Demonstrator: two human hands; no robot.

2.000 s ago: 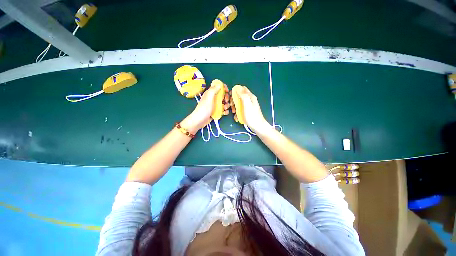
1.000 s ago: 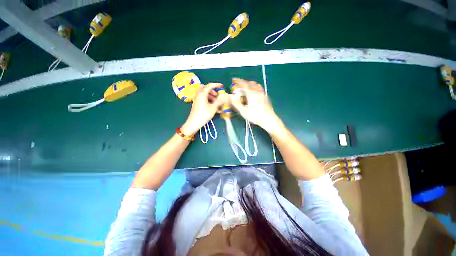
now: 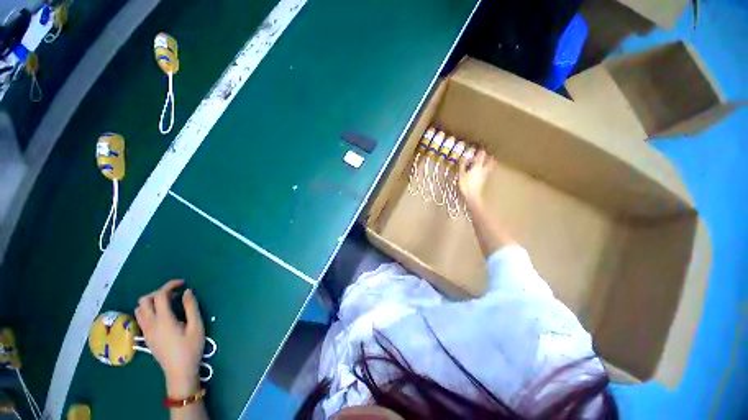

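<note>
My right hand (image 3: 477, 174) is inside the open brown carton (image 3: 566, 209), with its fingers on a yellow handheld unit at the right end of a short row. Several yellow units (image 3: 439, 143) stand side by side there, white cord loops trailing toward me. My left hand (image 3: 174, 332) is over the green surface (image 3: 246, 197), fingers apart and empty. Another yellow unit (image 3: 113, 337) with blue and white marks lies just left of it; its cords run under the hand.
Beyond the scuffed white rail (image 3: 156, 197) lie more yellow units (image 3: 111, 156) with cord loops. A white block (image 3: 353, 158) and a dark strip (image 3: 358, 142) lie near the bench edge. Another open carton (image 3: 668, 86) and a blue object (image 3: 569, 51) are beyond the big carton.
The view has turned right, toward the carton. My hands were together over the surface with yellow units; now they are apart, the right in the carton and the left empty.
</note>
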